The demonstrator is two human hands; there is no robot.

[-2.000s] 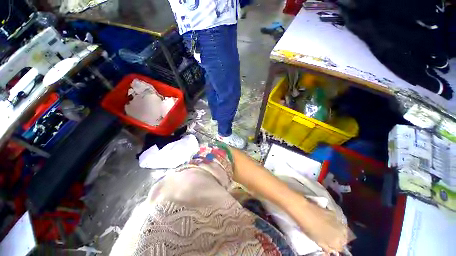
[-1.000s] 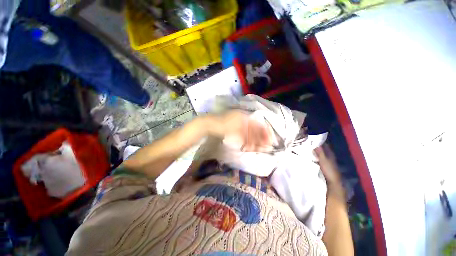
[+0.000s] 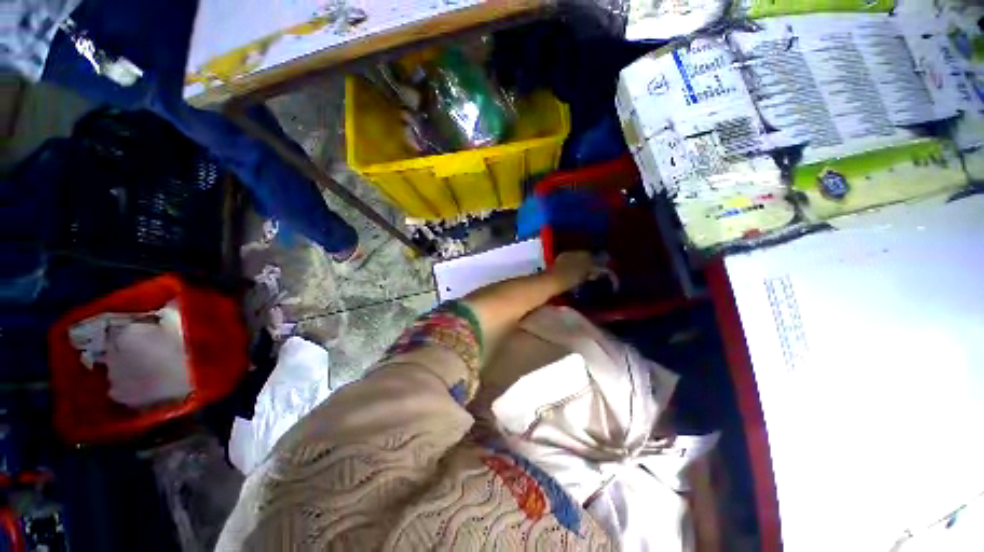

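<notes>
A bundle of pale cloth [image 3: 545,404] lies on the wearer's lap, gathered into a knot with loose ends on its right side. My left hand [image 3: 581,270] is stretched out past the bundle, over the red container under the table. A small pale scrap shows beside its fingers; whether the fingers hold anything cannot be told. My right forearm [image 3: 705,501] shows as a narrow strip beside the bundle's right edge. My right hand itself cannot be made out.
The white table with a red edge [image 3: 745,399] is on the right, with printed packages [image 3: 798,119] at its back. A yellow crate [image 3: 459,173] holds bags. A red basket [image 3: 205,356] with pale pieces stands left. A person's blue-trousered leg [image 3: 254,162] is at upper left.
My left hand has left the cloth bundle and moved forward over the red container. The bundle now shows a gathered knot. The view has turned towards the right-hand table since the oldest frame.
</notes>
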